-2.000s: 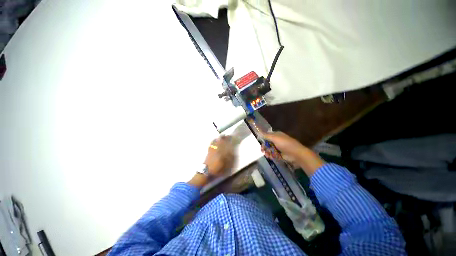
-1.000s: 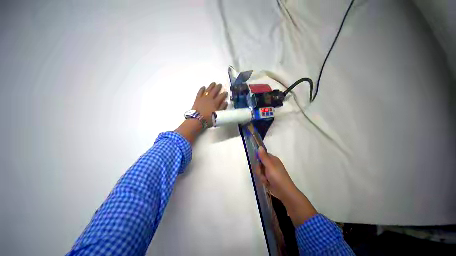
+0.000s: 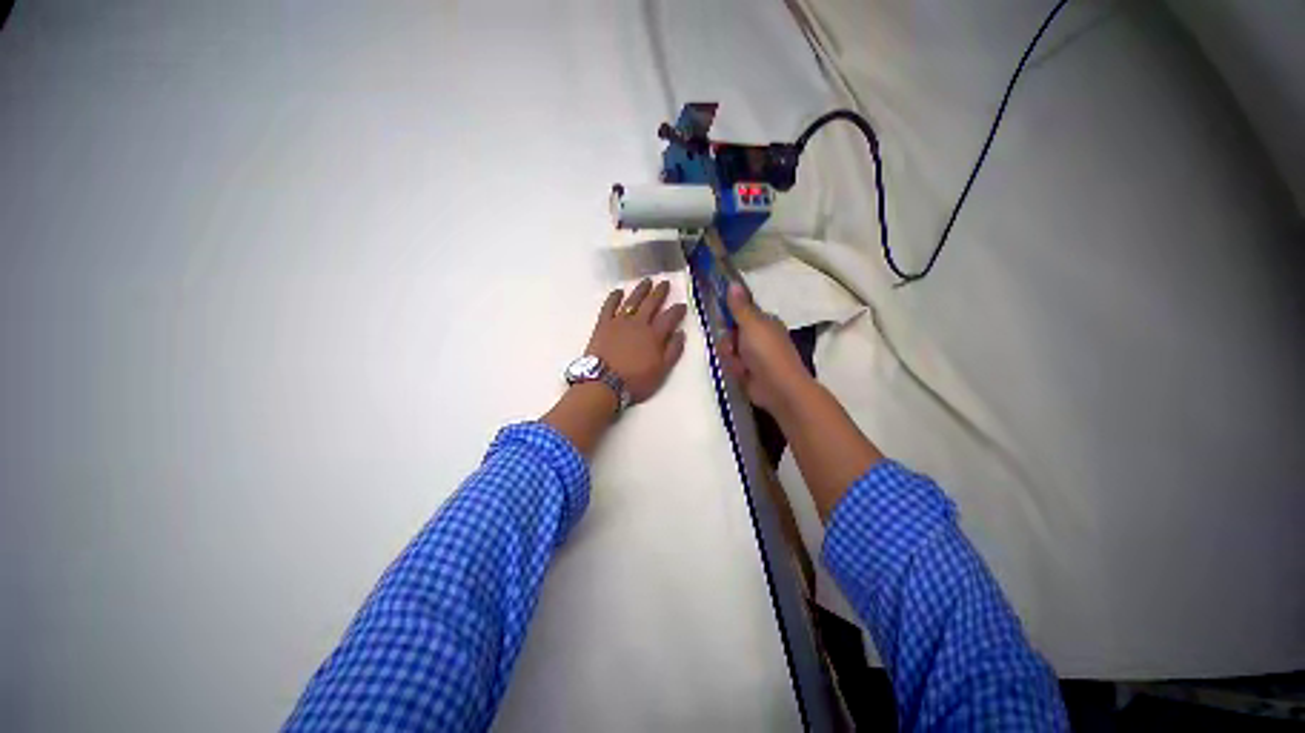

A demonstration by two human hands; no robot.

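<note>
The end cutter [image 3: 733, 198], a blue unit with a white cylinder and red lit digits, sits on the end-cutter track [image 3: 766, 530] across the cloth. My right hand [image 3: 763, 354] is closed on the cutter handle [image 3: 721, 261] behind it. My left hand [image 3: 638, 341] lies flat with fingers spread on the lay [image 3: 372, 315], just left of the track and below the cutter. Loose, creased fabric [image 3: 1088, 430] lies right of the track.
The black power cable [image 3: 885, 215] loops from the cutter over the right-hand cloth and runs up to the top edge. A dark gap shows between the track and the cloth edge at the lower right. Dark items lie beyond the cloth at the bottom right.
The cutter and my right hand have moved away from me along the track. My left hand, beside the cutter a second ago, now lies below it, slightly further right.
</note>
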